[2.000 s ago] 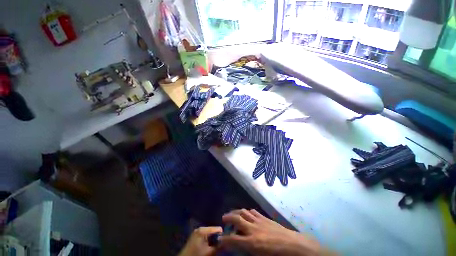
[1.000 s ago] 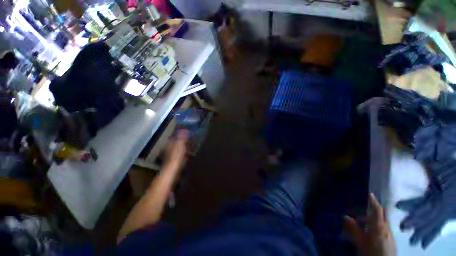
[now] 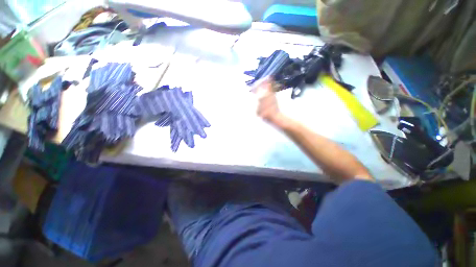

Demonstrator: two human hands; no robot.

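Note:
My right hand (image 3: 267, 103) is over the white table, its blurred fingertips at the near left edge of the far pile of dark striped band pieces (image 3: 274, 65). I cannot tell whether it touches or grips a piece. My left hand is out of the picture. A larger heap of striped band pieces (image 3: 112, 104) lies on the left, its right part (image 3: 180, 114) fanned with pointed ends. Another small bunch (image 3: 46, 112) lies at the far left. Black strips (image 3: 313, 65) lie tangled beside the far pile.
A yellow strip (image 3: 349, 101) lies right of the black strips. The black steam iron (image 3: 417, 148) is at the right table end, with a grey iron-shaped piece (image 3: 380, 87) behind it. A white sleeve board (image 3: 188, 13) is at the back. A blue crate (image 3: 104, 208) stands below left.
The view has swung from the floor and sewing machine side back to the table. My right hand has moved from the table's near edge to the far pile. My left hand has left the picture.

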